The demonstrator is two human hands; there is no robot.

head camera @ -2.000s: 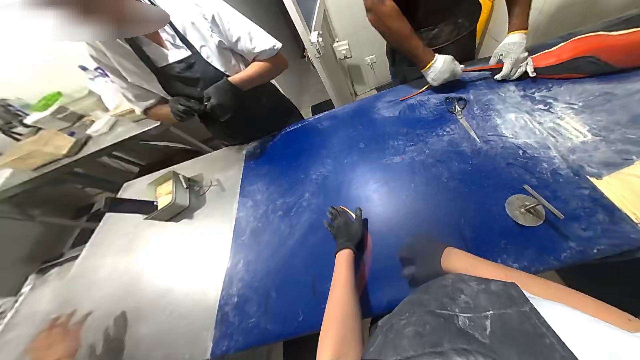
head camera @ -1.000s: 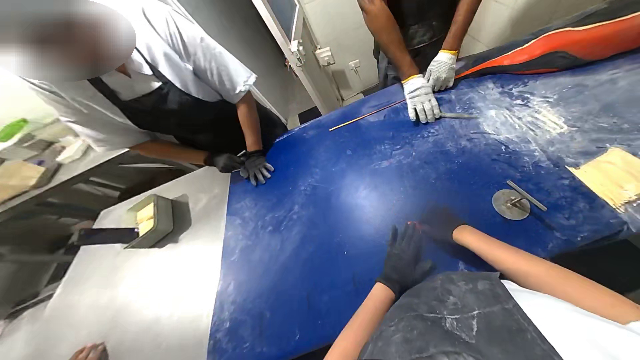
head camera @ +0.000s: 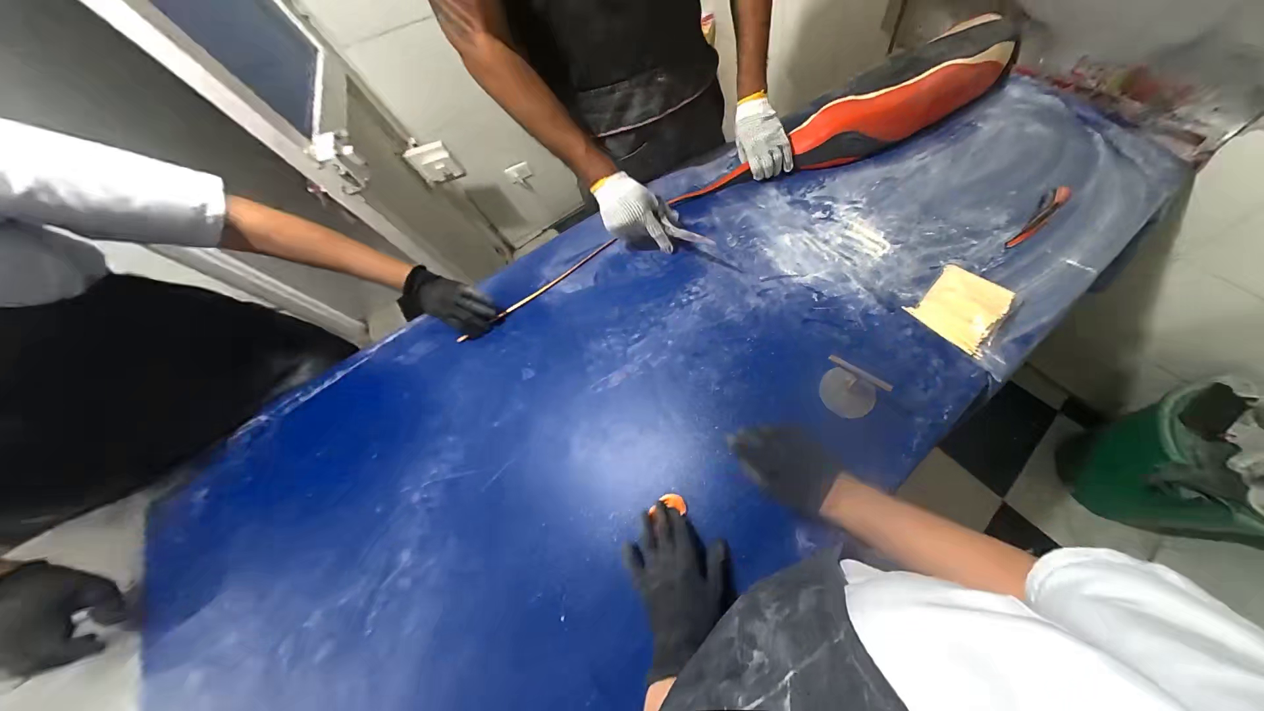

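Observation:
My left hand (head camera: 681, 583), in a dark glove, lies palm down near the table's front edge. Its spread fingertips touch a small round orange piece (head camera: 672, 505). My right hand (head camera: 785, 466), also dark-gloved and blurred by motion, is above the blue tabletop (head camera: 444, 464), to the right of the left hand and apart from it; nothing can be made out in it. A clear disc (head camera: 847, 393) with a small bar beside it is beyond my right hand. What lies beneath my left palm is hidden.
Across the table a person in white gloves (head camera: 634, 210) holds scissors (head camera: 696, 239) by a thin strand (head camera: 558, 280) from a large red-and-black roll (head camera: 908, 104). Another person's dark-gloved hand (head camera: 456, 301) touches its far end. A yellowish slab (head camera: 960, 308) sits at right, beyond it a red-handled tool (head camera: 1040, 217).
The view has swung right. My hands, close together one second ago, are now apart. The dark-gloved co-worker has reached to the strand, and the white-gloved person's hands have moved apart.

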